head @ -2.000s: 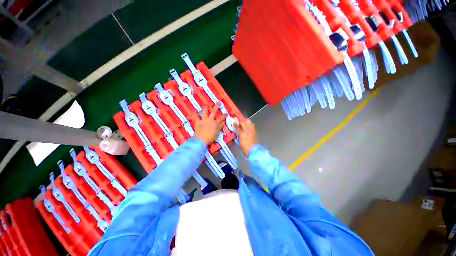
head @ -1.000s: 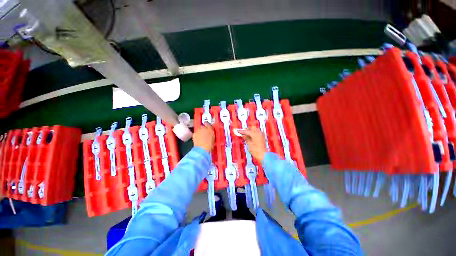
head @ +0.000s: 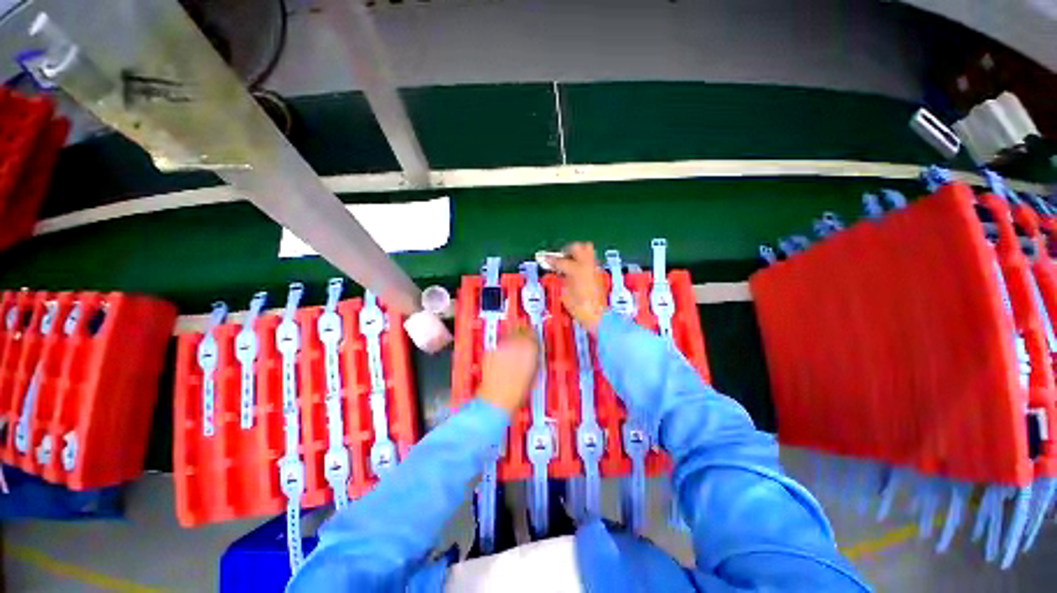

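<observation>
A red tray (head: 465,382) lies in front of me with two rows of pale-blue-strapped watches. The far-row watch at the left end (head: 491,299) shows a dark screen; the other visible ones, like the near-row watch (head: 540,443), show a pale face. My left hand (head: 509,368) is over the straps at the tray's left part, blurred, and its grip is unclear. My right hand (head: 583,285) is at the tray's far edge, with a small white piece (head: 549,261) in its fingertips. It partly hides the middle watch.
A neighbouring red tray (head: 209,487) with pale-faced watches lies left. Stacked red trays (head: 881,336) stand right, another stack (head: 122,394) far left. A pale post (head: 313,209) slants beside a white cup (head: 435,299) and block (head: 427,331). White paper (head: 400,226) lies on the green bench.
The left-end far-row watch now shows a dark screen instead of its pale face. My left hand has moved nearer my body and slightly right. My right hand has moved towards the tray's far edge.
</observation>
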